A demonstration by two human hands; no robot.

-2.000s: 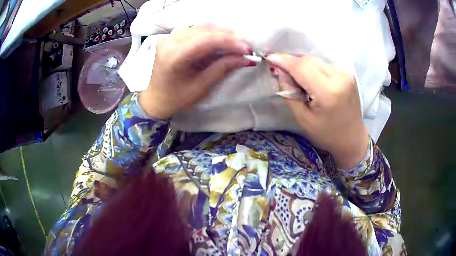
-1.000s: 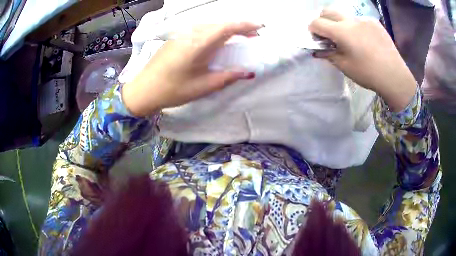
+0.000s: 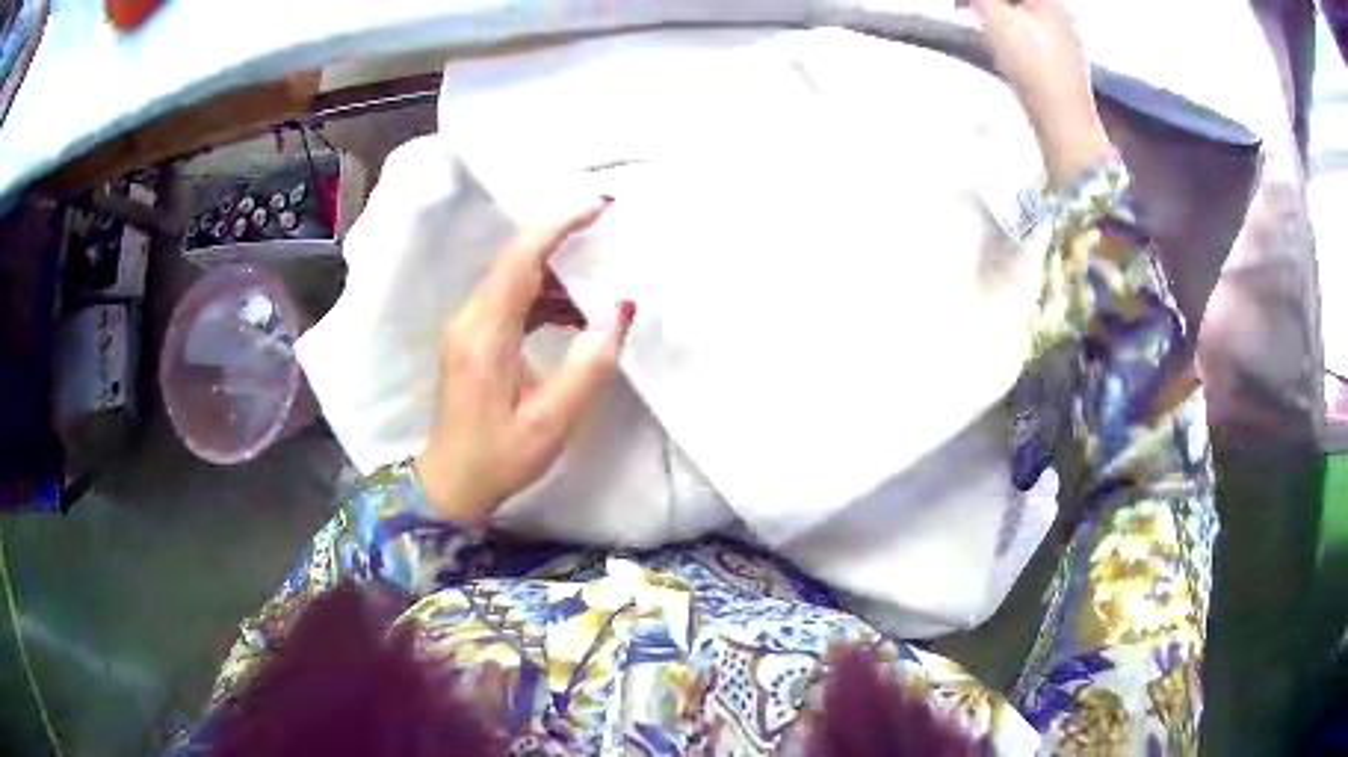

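Note:
The white garment [image 3: 798, 281] covers my lap, with folded edges and a small tag with blue-green marks at its right side. My left hand [image 3: 518, 362] is over the garment's left part, thumb and index finger apart, with nothing seen between them. My right hand [image 3: 1035, 59] is reached far forward over the table edge at the top of the picture. Its fingertips are cut off by the picture's edge, so I cannot tell whether it holds anything.
The cloth-covered table edge [image 3: 591, 52] curves across the top. At left are a white box of dark, light-topped spools [image 3: 259, 244] and a pink translucent tub [image 3: 229, 370]. Pinkish fabric [image 3: 1264, 281] hangs at right. The floor is green.
My hands have moved apart; the right one, earlier holding the snips, has gone up and forward to the table. The view has shifted forward, and the garment lies flatter with a diagonal folded edge.

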